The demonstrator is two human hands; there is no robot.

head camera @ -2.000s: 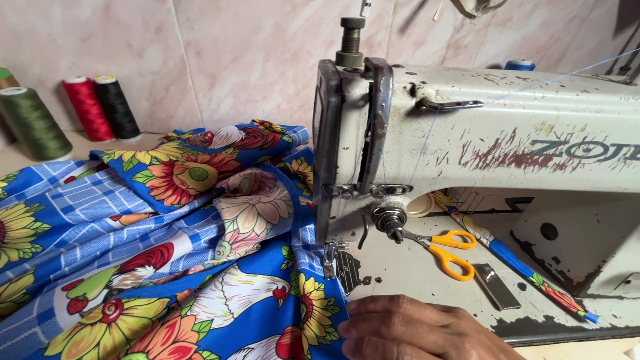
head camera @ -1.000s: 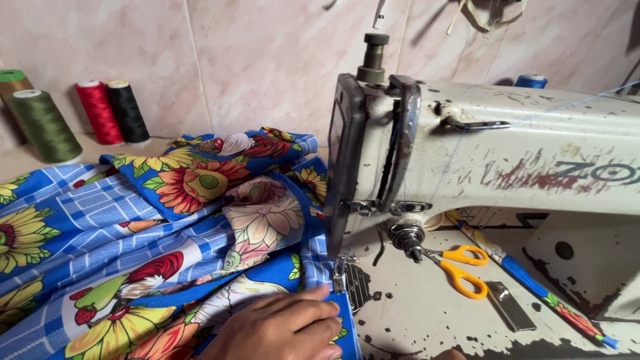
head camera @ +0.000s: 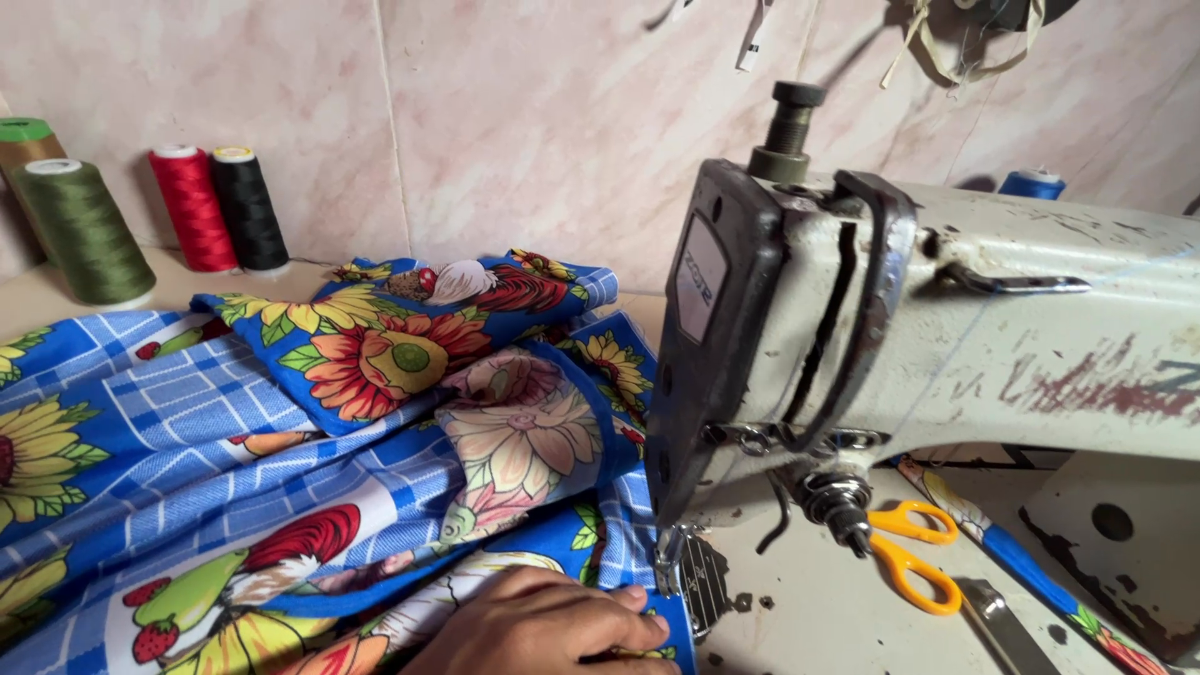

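Bright printed fabric (head camera: 375, 497), with blue checks, sunflowers and roosters, lies bunched to the left of a worn industrial sewing machine (head camera: 1012, 337). Its right edge runs beside and partly under the presser foot (head camera: 667, 558). My left hand (head camera: 553, 623) rests palm down on the fabric, just in front of the foot. Its fingers are slightly bent and point right, close to the fabric's edge; no pinch on the cloth shows. My right hand is out of view.
Orange-handled scissors (head camera: 914, 558), a metal piece (head camera: 1003, 623) and a rolled strip of printed cloth (head camera: 1031, 572) lie under the machine arm. Green (head camera: 89, 234), red (head camera: 192, 211) and black (head camera: 248, 211) thread cones stand at the back left, near the tiled wall.
My right hand, at the fabric's right edge two seconds ago, has left the view. My left hand has come onto the fabric near the presser foot. The view has shifted left.
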